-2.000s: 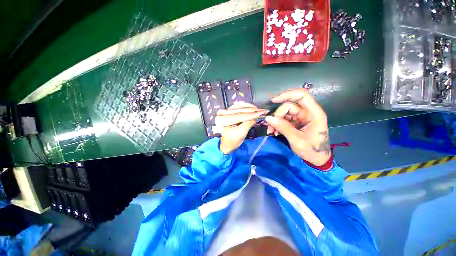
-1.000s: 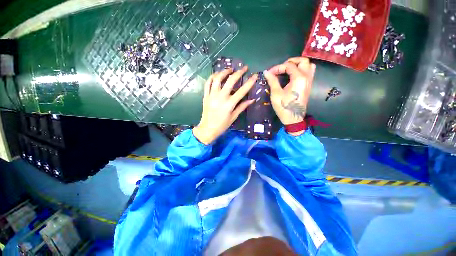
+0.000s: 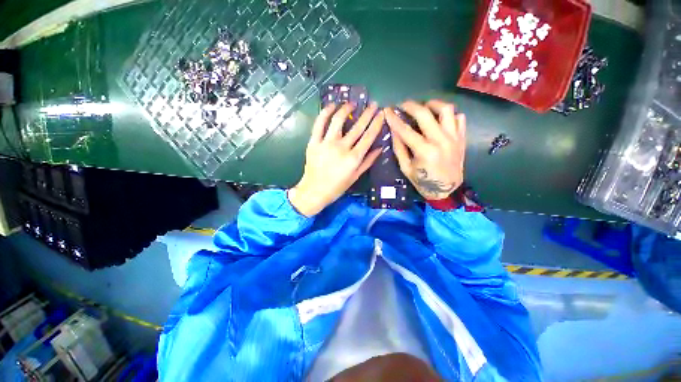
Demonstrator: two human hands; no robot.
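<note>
A black housing lies on the green bench in front of me, its white square at the near end. My left hand lies over its left side, fingertips at its far end. My right hand is on its right side, fingertips at the same end, close to the left ones. The hands hold the housing between them and hide its far end; any small part under the fingertips is hidden. A second black housing lies to the left, mostly under my left fingers.
Metal parts are heaped on a clear blister tray at left. A red bin holds white parts, with a metal pile beside it. A loose metal part lies at right. A clear compartment tray is at the right edge.
My hands came down from above the bench edge onto the right housing. In the last second my right fingers flattened and closed toward my left fingertips. The view shifted.
</note>
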